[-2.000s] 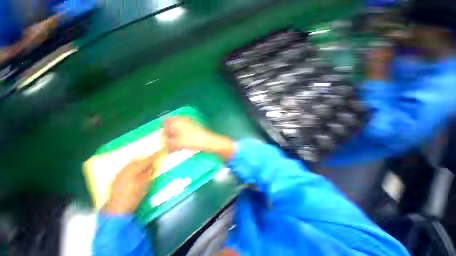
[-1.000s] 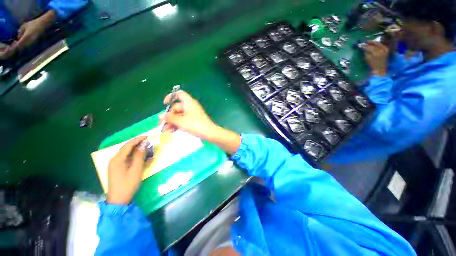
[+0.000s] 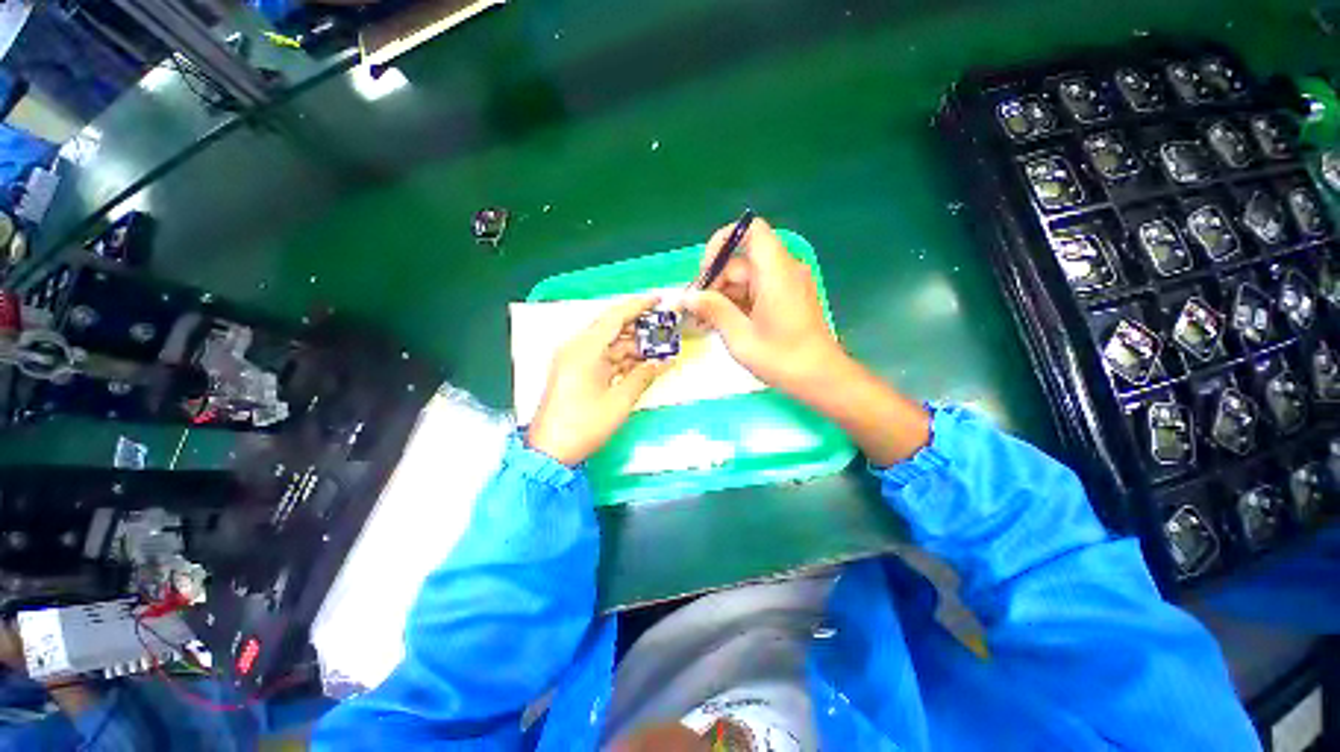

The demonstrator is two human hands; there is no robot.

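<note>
My left hand (image 3: 591,385) holds a small silver and black module (image 3: 658,334) in its fingertips, above the tray. My right hand (image 3: 767,312) holds dark, pen-like tweezers (image 3: 725,250), their lower end close to the module; whether the tip touches it cannot be told. A white to pale yellow backing sheet (image 3: 541,332) lies across the light green tray (image 3: 801,454), under both hands. A loose module (image 3: 490,225) lies on the bench beyond the tray, to the left.
A black blister tray (image 3: 1052,385) of modules stands at the right. A black fixture (image 3: 294,438) with clamps stands at the left, with a white box (image 3: 91,641) and red wires beside it. A long white sheet (image 3: 400,536) lies between fixture and green tray.
The view has swung left, bringing the fixture and box into sight. My right hand has moved closer to the module, which my left hand still holds. The neighbouring worker has left the view.
</note>
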